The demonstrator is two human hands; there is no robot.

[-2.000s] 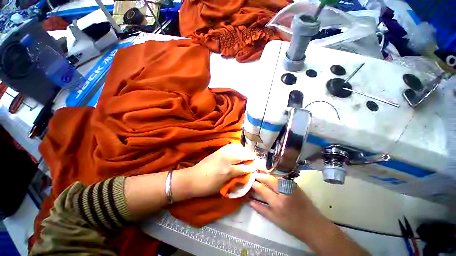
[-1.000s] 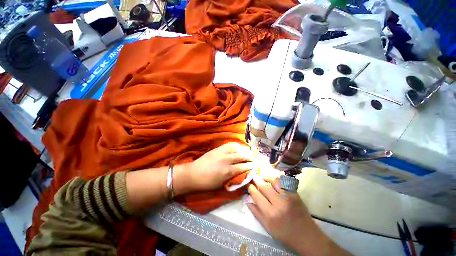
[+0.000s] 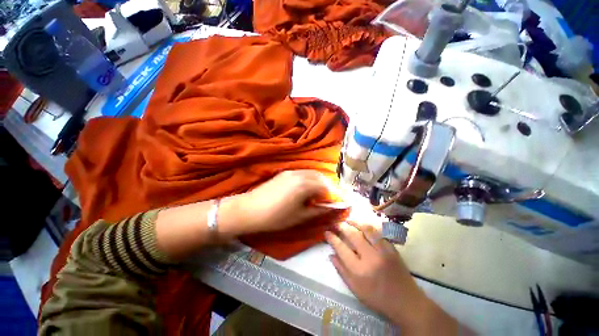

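Note:
The rust-orange garment piece (image 3: 197,138) lies in soft folds left of the machine head and hangs over the table's front edge. My left hand (image 3: 292,200) pinches the cloth edge just left of the needle. A short white strip (image 3: 332,205) shows at its fingertips. My right hand (image 3: 371,262) lies below the needle area, fingers spread, fingertips at the cloth's edge; whether it grips the cloth is not clear. The industrial lockstitch machine (image 3: 407,125) stands at right. Lamp glare hides the needle and presser foot.
A gathered orange bundle (image 3: 335,39) and a clear plastic bag (image 3: 410,18) lie behind the machine. Snips (image 3: 540,308) lie at the right front. A water bottle (image 3: 88,62) stands at the left. An edge ruler (image 3: 282,286) runs along the table front.
The view has shifted, so the machine sits further right and higher. The white strip loop between my hands has shrunk to a short straight piece. My left hand is more closed and my right hand is flatter.

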